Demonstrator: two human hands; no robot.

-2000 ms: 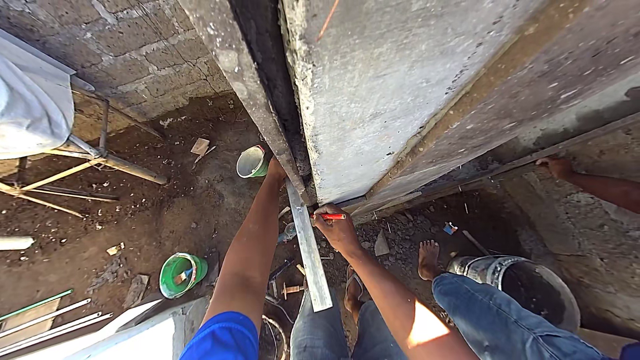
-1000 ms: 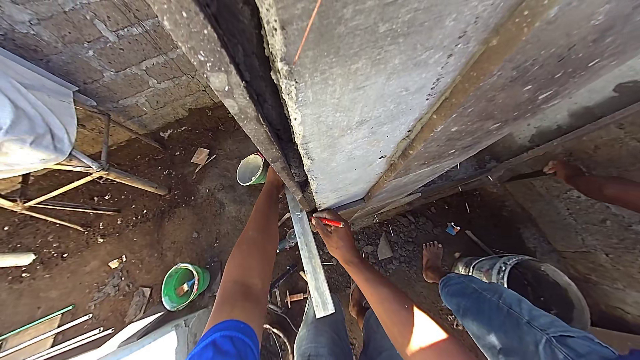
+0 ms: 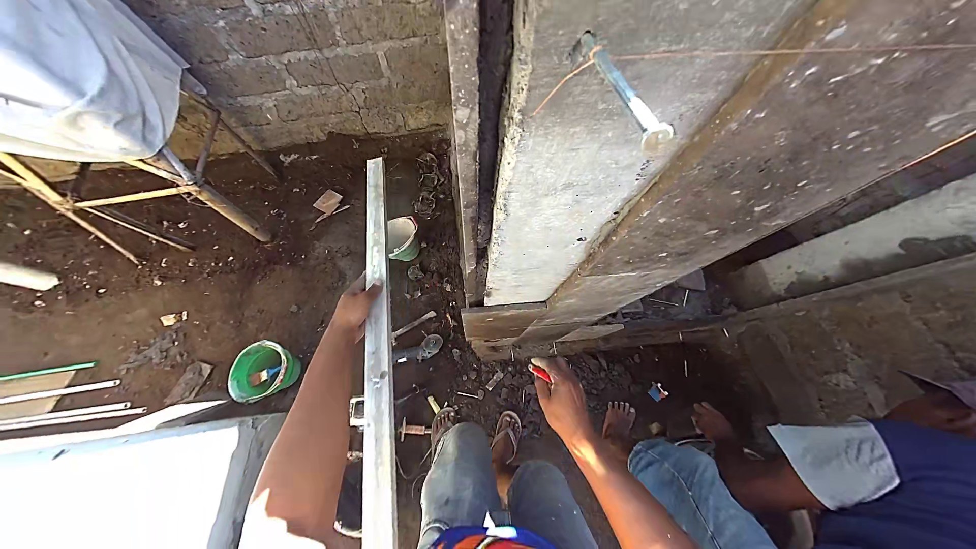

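Note:
My left hand [image 3: 357,305] is closed around a long, straight metal bar [image 3: 377,343], which points forward and away from the concrete column. My right hand [image 3: 561,393] holds a red pencil or marker [image 3: 540,374] between its fingers, just below the base of the column. The pale concrete column [image 3: 564,213] rises at the upper centre, with boards [image 3: 499,322] around its foot. A large bolt or nail [image 3: 625,91] with orange string [image 3: 747,53] tied to it sticks out of its face.
A co-worker in jeans [image 3: 679,488] crouches at the right. A green bucket [image 3: 263,371] and a pale bucket [image 3: 402,238] stand on the dirt. Bamboo supports [image 3: 137,194] bear a sheet-covered load at the upper left. A hammer [image 3: 423,349] lies near my feet.
My left hand has moved the metal bar left, away from the column's foot. My right hand has come away from the bar with the red marker. The view has shifted.

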